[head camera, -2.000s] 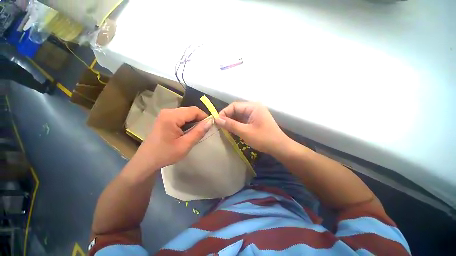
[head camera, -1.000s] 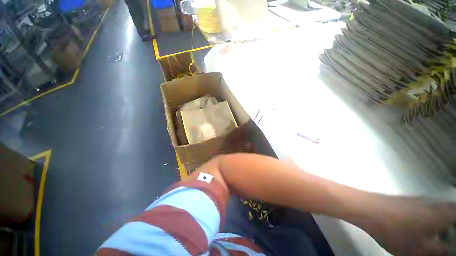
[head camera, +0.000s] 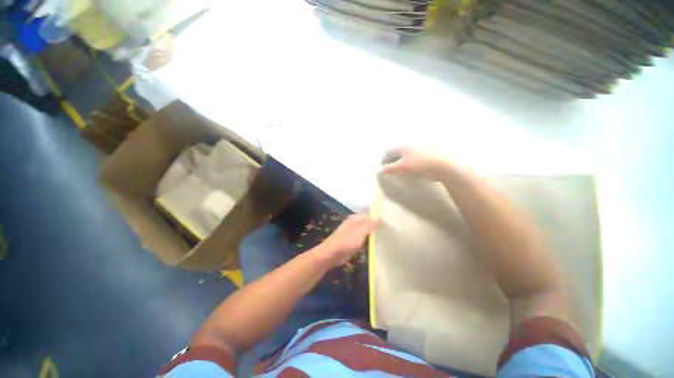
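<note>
A large beige bag (head camera: 436, 273) with yellow edge binding lies flat on the white table's front edge, its near part reaching toward my body. My left hand (head camera: 353, 238) is at the bag's left yellow edge, fingers on the binding. My right hand (head camera: 411, 162) is at the bag's upper left corner, thumb and fingers closed on it. My right forearm lies across the bag and hides part of it. The image is slightly blurred, so the fingertips are not sharp.
An open cardboard box (head camera: 140, 173) with beige bags (head camera: 210, 184) stands on the floor at the left. Stacked bags (head camera: 532, 44) with yellow edges lie at the table's far side. The white table (head camera: 295, 96) spans the view. Yellow scraps (head camera: 318, 232) lie on a dark surface below its edge.
The small bag held over my lap earlier is out of my hands. A large flat bag now lies in front of me. My view has turned back from the floor and box, and both hands are on this bag.
</note>
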